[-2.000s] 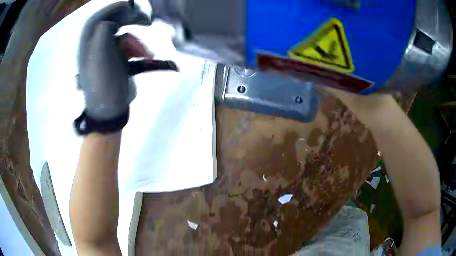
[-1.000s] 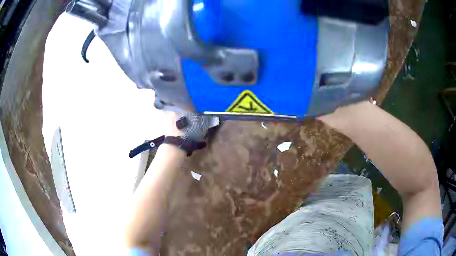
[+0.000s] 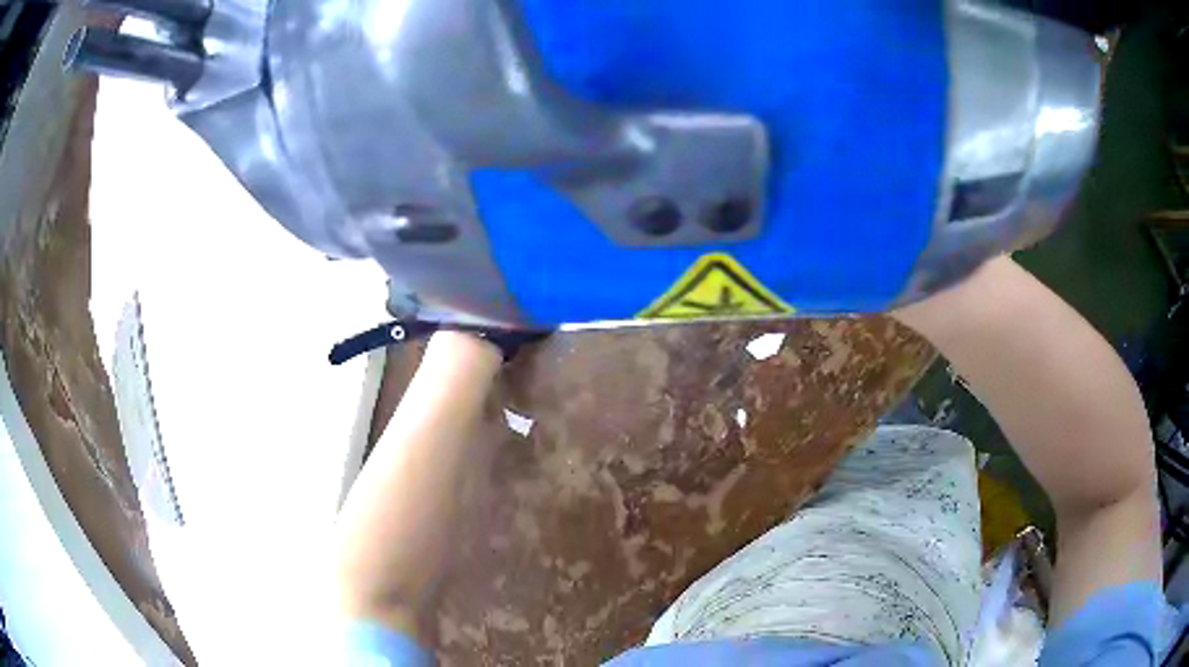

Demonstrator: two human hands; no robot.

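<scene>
The cutting machine's blue and grey motor housing (image 3: 835, 143) fills the upper middle of the head view, with a yellow warning triangle (image 3: 717, 289) on its lower edge. The white layered stack (image 3: 235, 391) lies at the left, partly under the machine. My left forearm reaches up beneath the housing; the hand is hidden, and only the dark glove strap (image 3: 372, 341) shows at the wrist, its loose end pointing left over the stack. My right forearm reaches up from the lower right behind the housing; that hand is hidden too. The base plate and blade are hidden.
Small white offcuts (image 3: 765, 345) lie on the mottled brown table (image 3: 561, 521). A grey curved strip (image 3: 146, 417) lies on the stack. A patterned cloth (image 3: 835, 560) covers the wearer's front at the table edge. Another white slab (image 3: 52, 560) is at the lower left.
The housing has come to cover more of the view. My left hand, earlier seen in its grey glove over the stack, moved right and went under the machine. My right arm stays behind it.
</scene>
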